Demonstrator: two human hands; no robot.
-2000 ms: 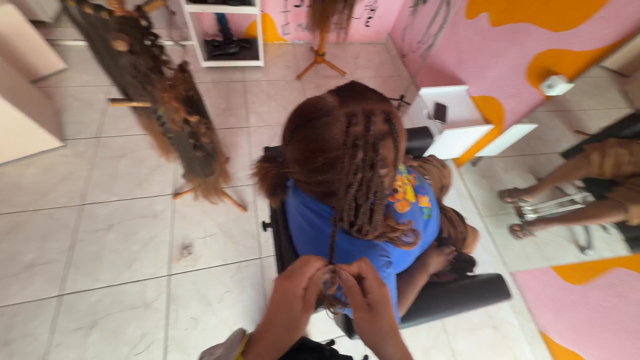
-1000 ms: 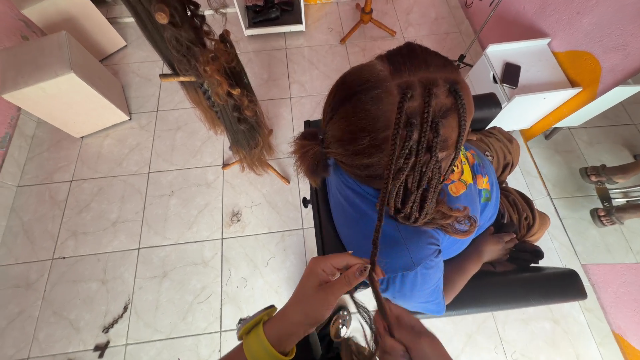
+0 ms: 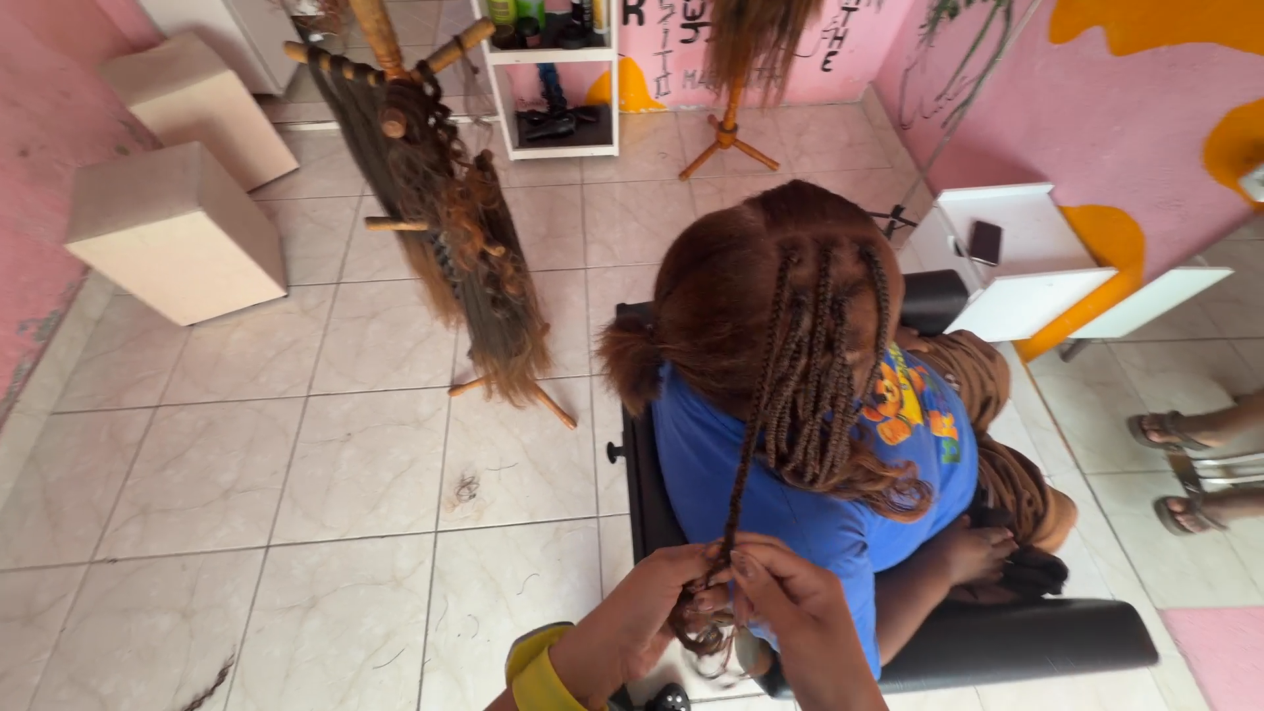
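A seated person's brown hair [image 3: 726, 272] is partly in thin braids that hang over the near side of the face, with a short ponytail [image 3: 632, 365] at the back. One long braid [image 3: 752, 434] runs down, taut, to my hands. My left hand [image 3: 642, 602] pinches its lower part; a yellow band circles that wrist. Close against it, on the right, my right hand [image 3: 790, 602] has its fingers on the same braid. Loose curly strands [image 3: 701, 632] hang beneath the fingers. The fingertips partly hide the braid's end.
The person sits in a black armchair [image 3: 997, 647]. Wooden stands with hair extensions [image 3: 494, 306] rise from the tiled floor, left and behind. Pale boxes [image 3: 178, 237] are at far left, a white shelf [image 3: 563, 153] at the back, and a phone [image 3: 986, 243] on a white drawer unit at right.
One second ago my hands were apart along the braid, the right one lower; now they are together. The view has shifted, showing more of the back wall.
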